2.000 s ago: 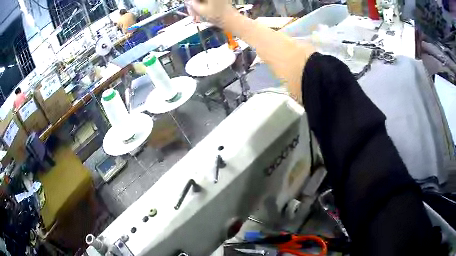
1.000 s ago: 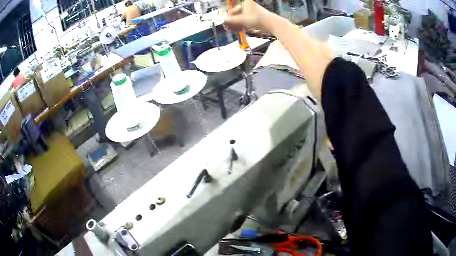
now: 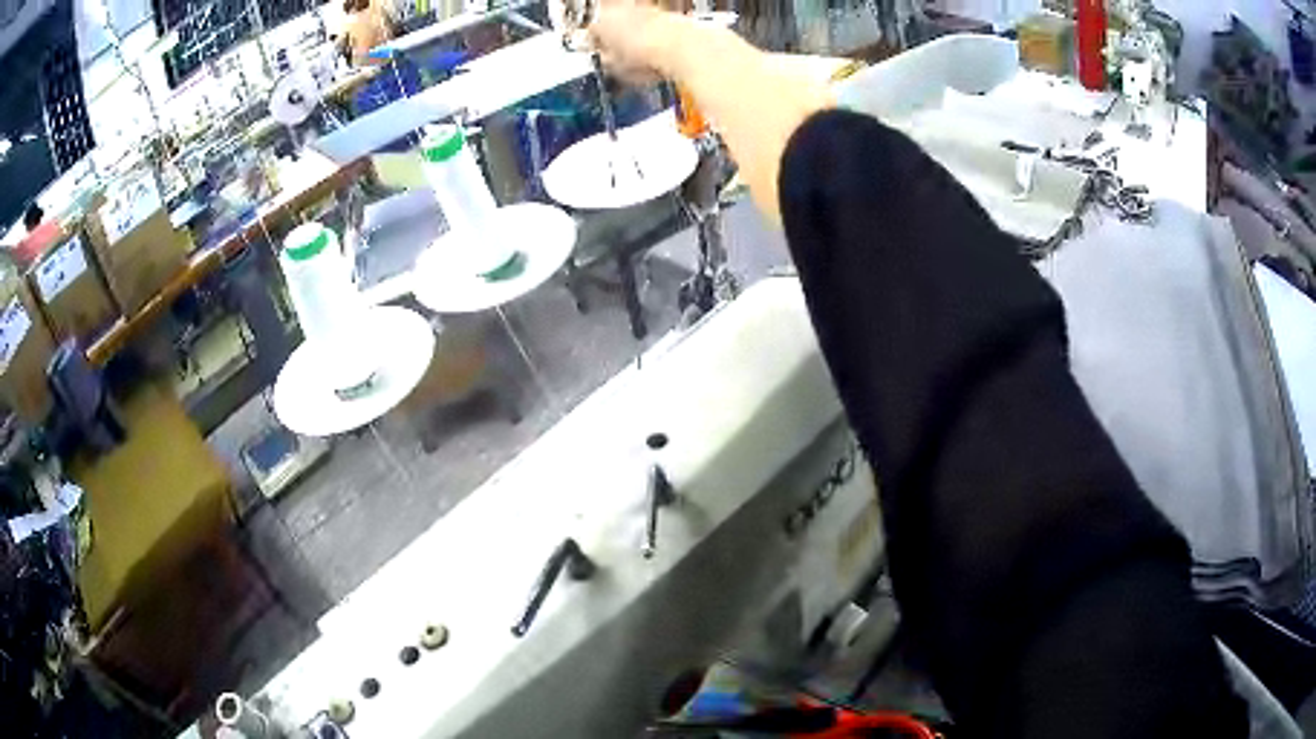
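My right hand [image 3: 635, 41] is at the top of the view, small and blurred, at the upper end of the thread stand's rod above an empty white disc [image 3: 621, 169]. I cannot tell what its fingers hold. My black sleeve crosses the right side of the machine. The off-white sewing machine [image 3: 722, 383] lies below, its lettering partly covered by the sleeve. Two white cones with green tops, one on the left [image 3: 319, 289] and one behind [image 3: 458, 181], stand on white discs. My left hand is not in view.
Orange-handled scissors [image 3: 880, 723] lie at the bottom edge, beside the machine. Grey fabric [image 3: 1155, 361] is stacked at the right. Cartons [image 3: 137, 238] stand at the far left. A person [image 3: 365, 29] is far back at the top.
The view has shifted slightly. My right hand has stayed near the top of the thread stand, and my sleeve now covers more of the machine. The scissors sit lower in view.
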